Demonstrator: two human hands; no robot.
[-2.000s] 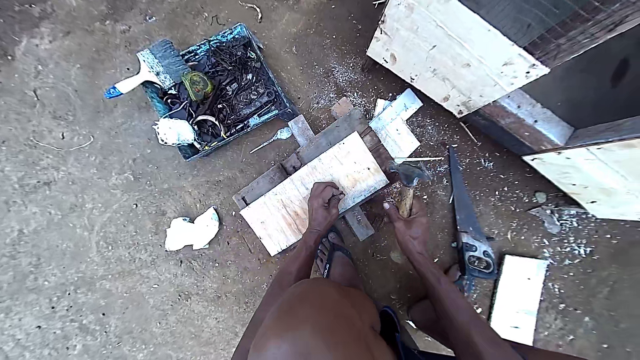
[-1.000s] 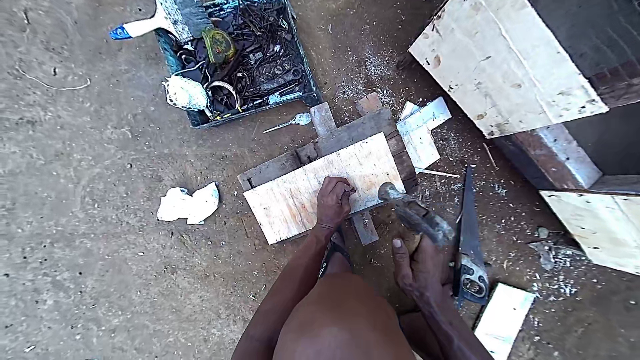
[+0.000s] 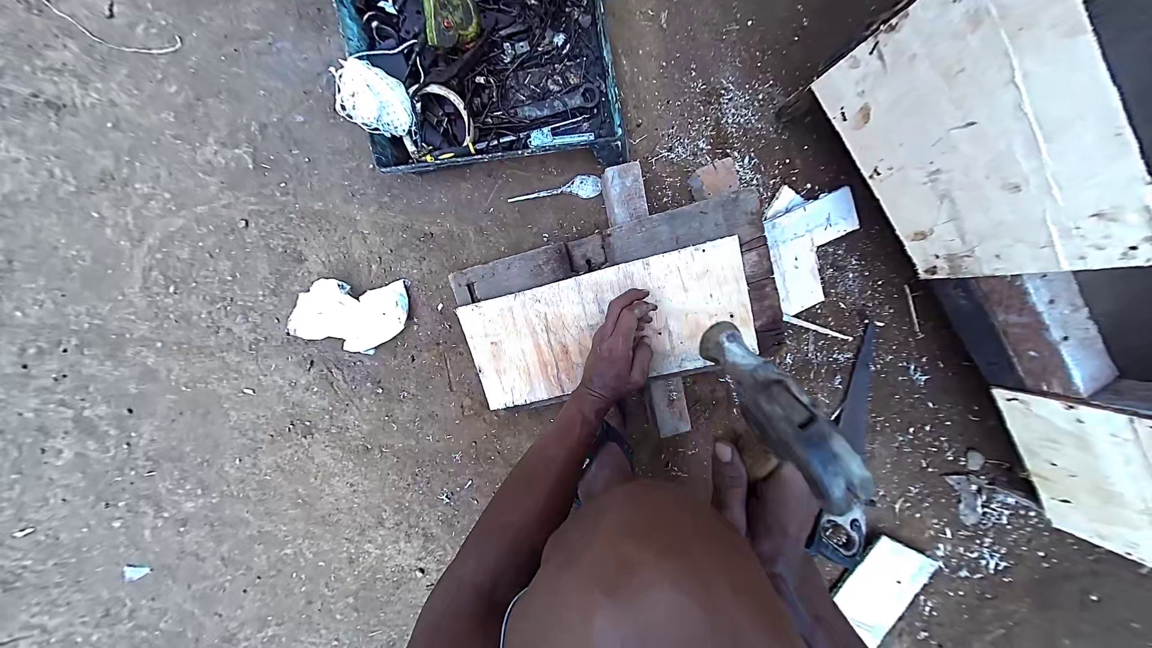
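My left hand (image 3: 619,351) rests on a pale plywood board (image 3: 540,333), its fingertips bunched together near the board's middle; whether they pinch something small, such as a nail, I cannot tell. Under the board lie rough wooden planks (image 3: 684,225). My right hand (image 3: 751,490) grips a claw hammer (image 3: 792,414) by its handle, raised close to the camera. The hammer's round face shows over the board's right end, and its metal head hides part of my right hand.
A crate (image 3: 615,90) of tools and scraps stands at the top, with a white spoon-like tool (image 3: 580,187) below it. A handsaw (image 3: 855,405) lies right of the hammer. Plywood-faced boxes (image 3: 990,135) stand at the right. Crumpled white material (image 3: 351,315) lies left; a white offcut (image 3: 886,589) lies lower right.
The hammer has risen from low beside the board's right end to nearer the camera, in my right hand. My left hand has stayed on the board. The view has shifted somewhat.
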